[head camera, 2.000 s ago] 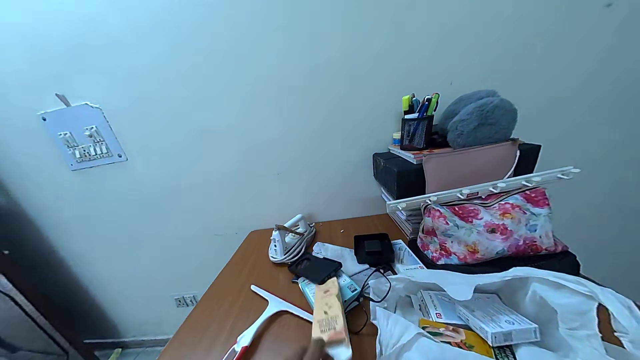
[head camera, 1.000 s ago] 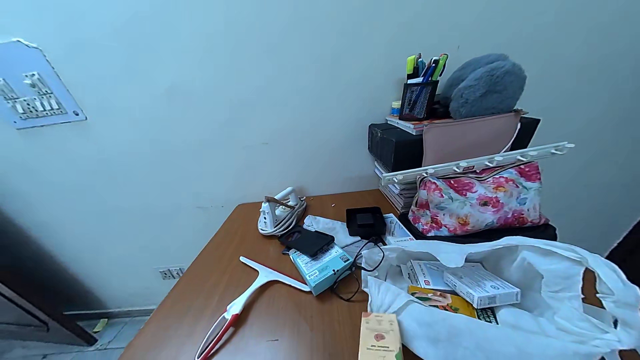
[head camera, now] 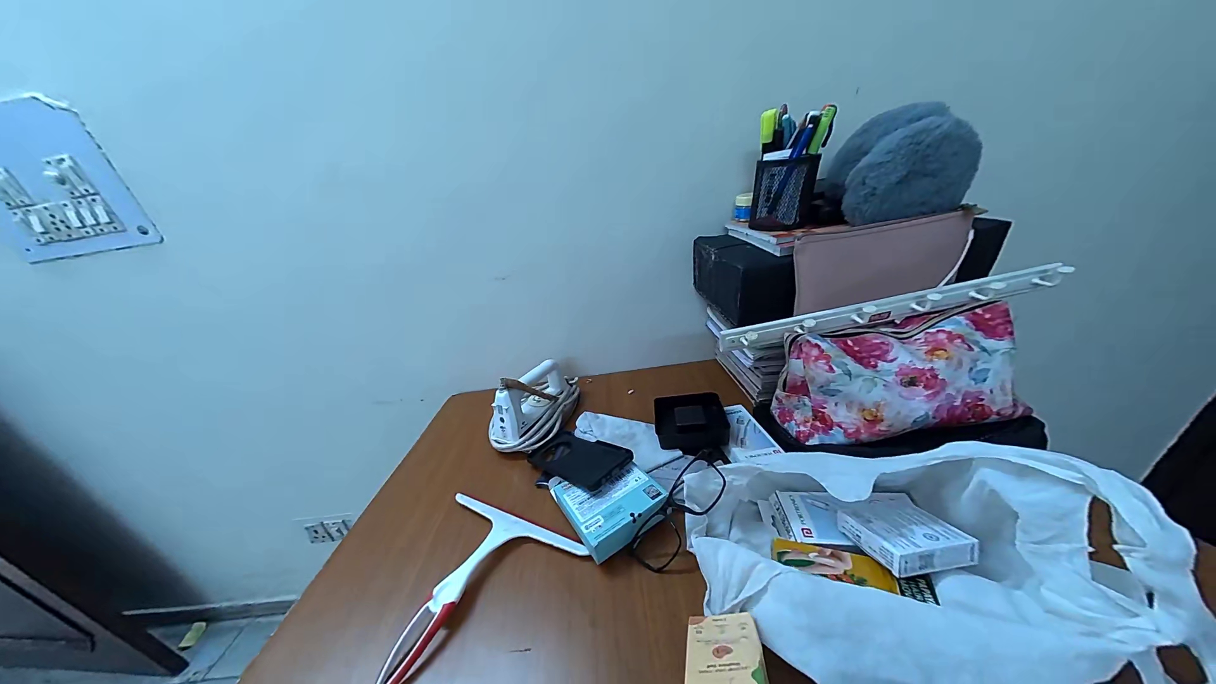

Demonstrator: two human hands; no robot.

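Observation:
Neither of my hands shows in the head view now. A cream carton rests at the bottom edge, beside a white plastic bag that holds white medicine-type boxes and a yellow packet. Left of it a red and white squeegee lies on the brown wooden table. A light-blue box sits behind, with a black phone case partly on it and a black cable beside it.
A coiled white extension cord and a black square device stand further back. At the right, a floral pouch, a white hook rail, a pink pouch and a mesh pen holder are stacked against the wall.
Two seconds ago fingers were at the cream carton, which stood over the table by the light-blue box; now it lies lower, beside the bag, and the fingers are out of view.

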